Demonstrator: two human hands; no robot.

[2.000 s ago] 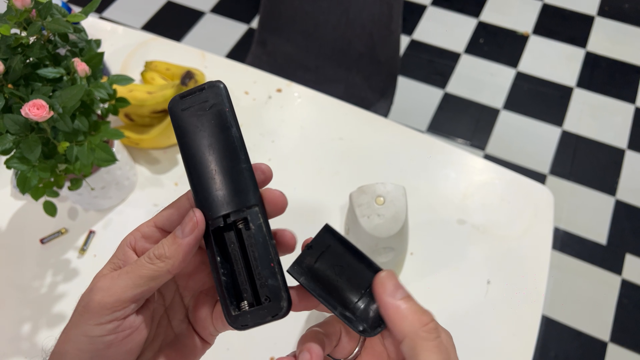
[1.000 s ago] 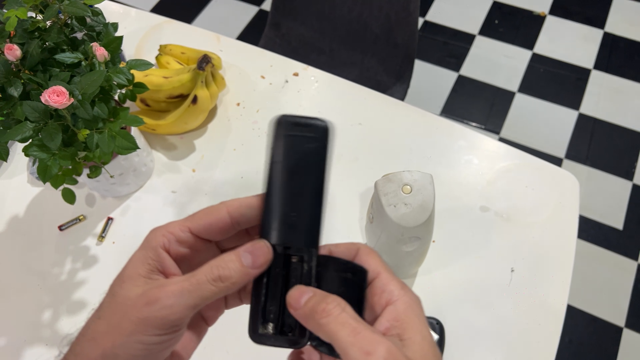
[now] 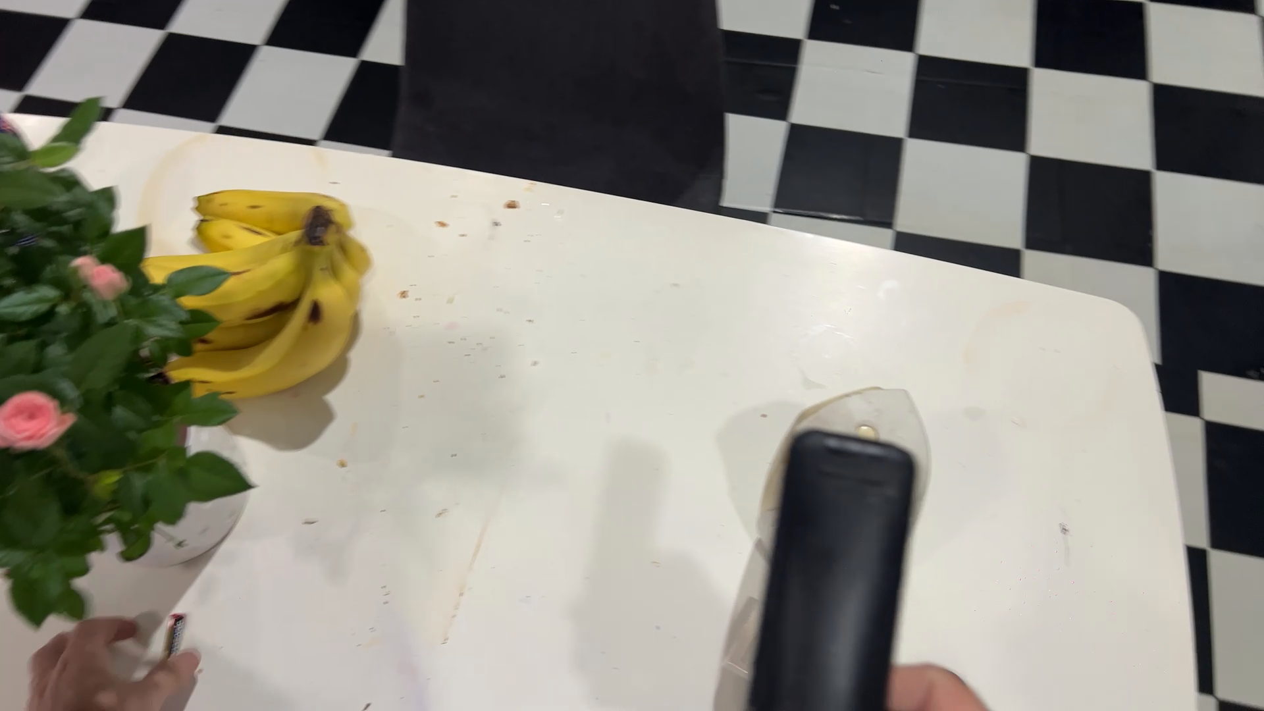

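Observation:
Low on the right, my right hand (image 3: 933, 688) holds a black remote control (image 3: 837, 573), its back toward me; only part of a finger shows, and the remote's lower end is outside the view. My left hand (image 3: 109, 671) is at the bottom left corner, on the white table (image 3: 553, 474) below the potted plant. Its fingers are apart around a small battery (image 3: 175, 635); whether they touch it is unclear. The second battery and the remote's battery cover cannot be seen.
A rose plant with pink flowers (image 3: 35, 420) in a white pot (image 3: 202, 513) stands at the left, beside a bunch of bananas (image 3: 286, 306). A whitish device (image 3: 884, 410) lies partly behind the remote. A dark chair (image 3: 563, 89) stands beyond the table's far edge.
My left hand has let go of the remote and moved left to the battery. The remote, now in my right hand, has moved right. The view has shifted.

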